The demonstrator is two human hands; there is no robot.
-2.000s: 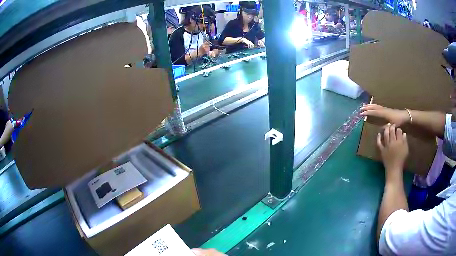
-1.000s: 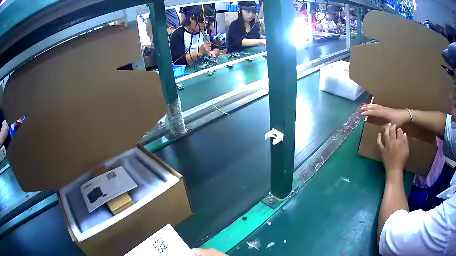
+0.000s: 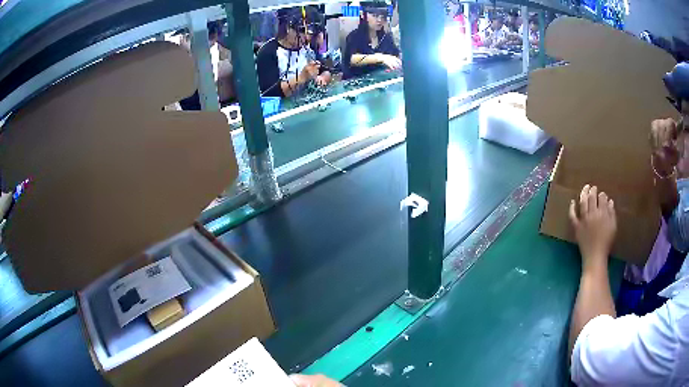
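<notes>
A white manual with a QR code [image 3: 240, 369] shows at the bottom edge. Fingers of one hand, which appears to be my right hand [image 3: 316, 380], hold its right edge; the rest of the hand is cut off. My left hand is not in view. An open brown carton [image 3: 189, 342] stands at the lower left, its large lid flap [image 3: 113, 166] upright behind it. Inside the pale lining lie another manual [image 3: 151, 289] and a small plain brown box [image 3: 165, 314], partly under that manual.
A green post [image 3: 425, 151] rises between the dark conveyor belt [image 3: 340, 219] and the green work surface [image 3: 483, 325]. At the right a co-worker's hand [image 3: 594, 219] rests on another open carton [image 3: 559, 204]. A white block-like tub [image 3: 512, 125] sits on the belt. Seated workers are behind.
The left carton and its contents have moved left and slightly down. The co-worker's other hand has lifted off the right carton towards the upper right. My hand and its manual have barely moved.
</notes>
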